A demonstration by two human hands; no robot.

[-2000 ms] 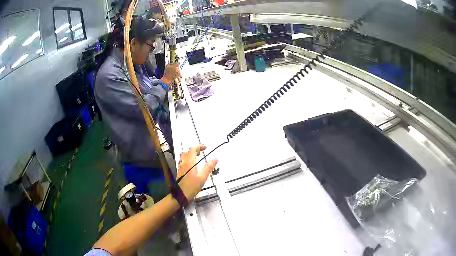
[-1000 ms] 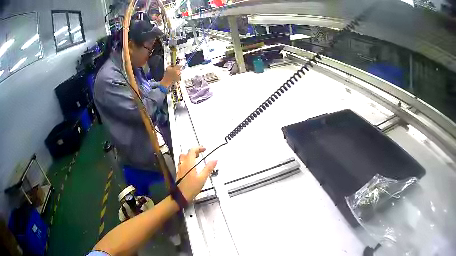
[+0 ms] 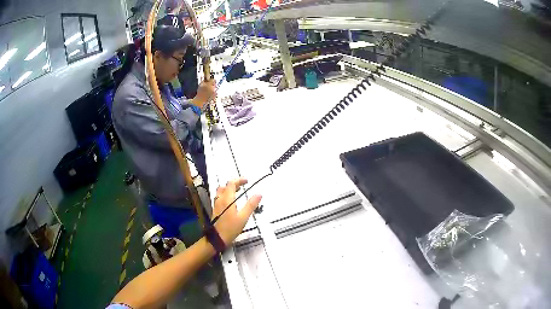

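Observation:
My left hand rests at the front edge of the white bench, fingers and thumb apart, with nothing visible in it. A dark red wrist strap is around the wrist. A thin black lead runs from it over the hand to a coiled black grounding cord, which stretches to the upper right. A tan band-like loop hangs from the top down to the strap. My right hand is not in view.
A black tray lies on the right, with a clear component bag over its near corner. Metal rails cross the bench. A person in grey works further along the left edge. A purple cloth lies beyond.
The person in grey has shifted slightly in posture. My left hand stays in nearly the same place.

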